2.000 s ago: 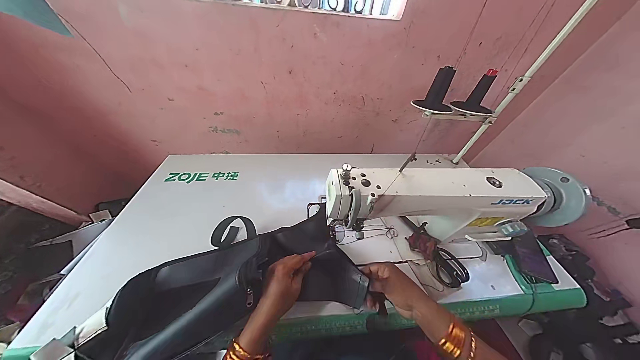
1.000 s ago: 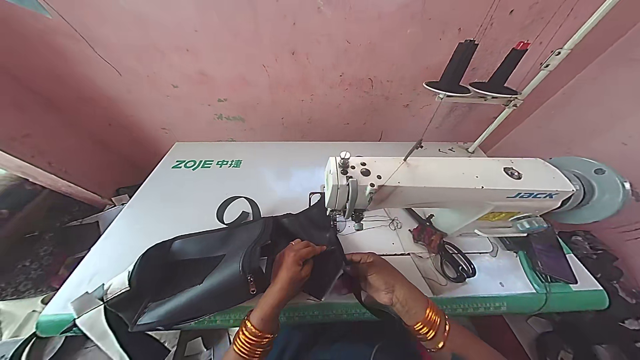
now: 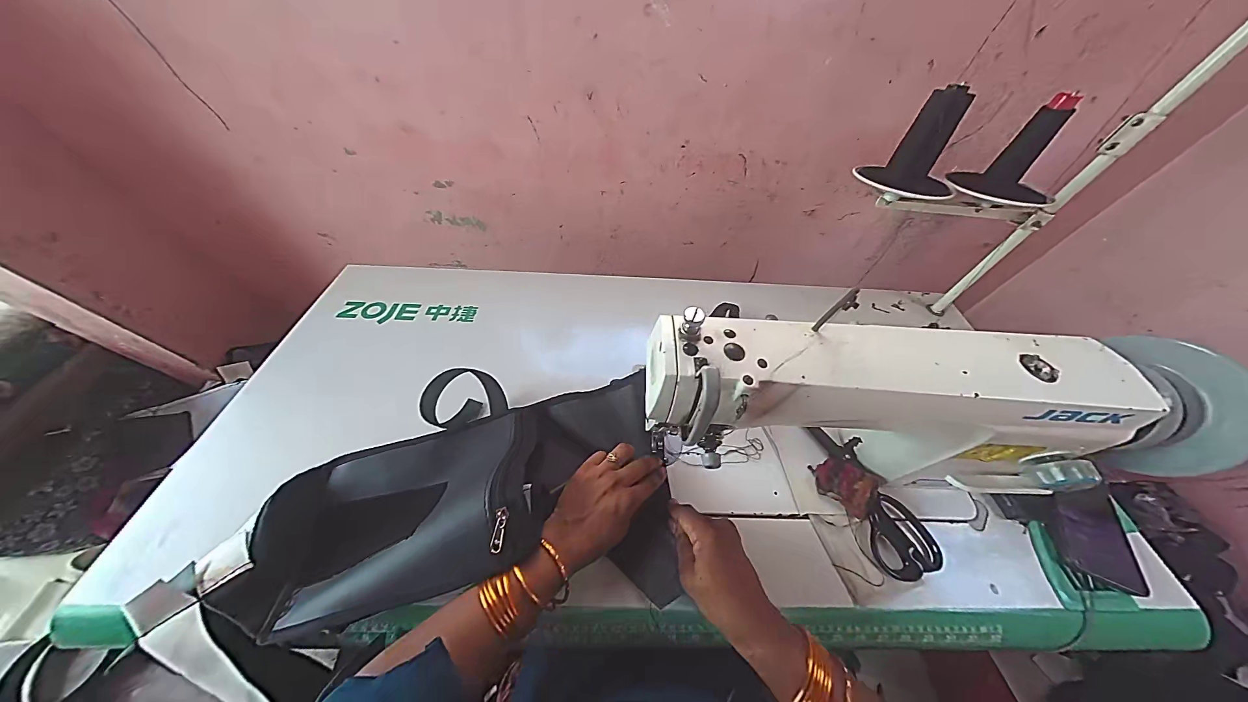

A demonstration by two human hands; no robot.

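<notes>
A black bag piece with a zipper lies across the left part of the sewing table, its right end under the needle area of a white Jack sewing machine. My left hand presses flat on the black material just left of the presser foot. With thumb and fingers, my right hand pinches the material's right edge, in front of the foot. A black strap loop sticks out behind the bag. The needle tip is too small to make out.
Two thread cones stand on a holder at the back right. A coiled black cord and a dark flat device lie right of the machine's needle end. Pale straps hang over the green table edge at the left. A pink wall rises behind.
The material's near flap, bunched between my hands a second ago, now hangs flatter along the needle line. My left hand has moved closer to the presser foot.
</notes>
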